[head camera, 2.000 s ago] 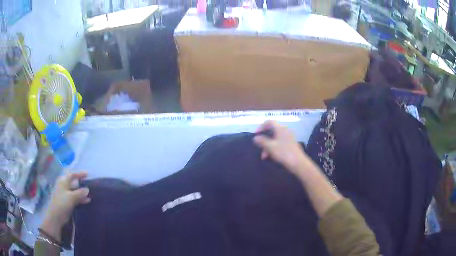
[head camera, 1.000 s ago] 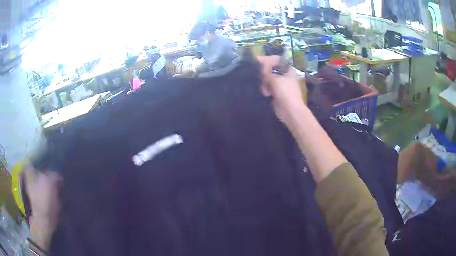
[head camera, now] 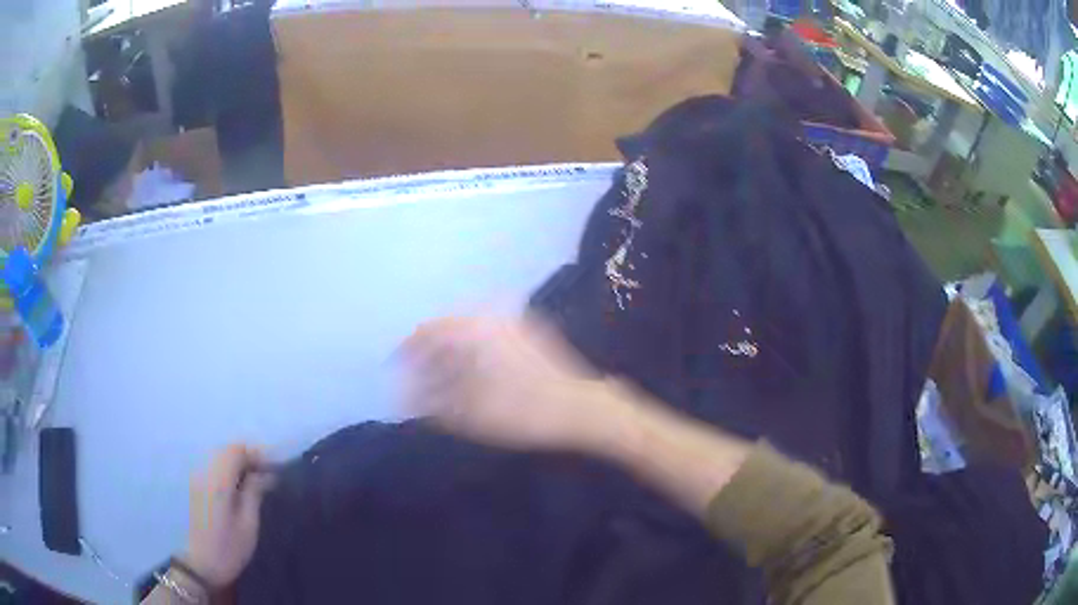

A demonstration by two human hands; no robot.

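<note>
A dark garment (head camera: pixel 414 520) lies spread over the near part of the pale table (head camera: pixel 272 307). My left hand (head camera: pixel 227 502) is at its left upper edge, fingers bent and closed on the cloth. My right hand (head camera: pixel 491 381) is blurred over the garment's upper edge near the middle; whether it holds cloth or a tool I cannot tell. The white strip on the garment does not show. A heap of dark garments (head camera: pixel 780 272) with pale embroidery lies to the right, touching the spread one.
A black smartphone (head camera: pixel 59 490) lies at the table's left. A yellow and blue fan (head camera: pixel 26 195) stands at the left back. A measuring strip (head camera: pixel 254 203) runs along the far edge. Behind are a brown-fronted table (head camera: pixel 508 89) and a basket (head camera: pixel 854 136). A brown box (head camera: pixel 975 366) is at the right.
The garment was held up a second ago and now lies lower on the table. My right hand has come down and left. The white strip has gone from view, and the camera looks down again.
</note>
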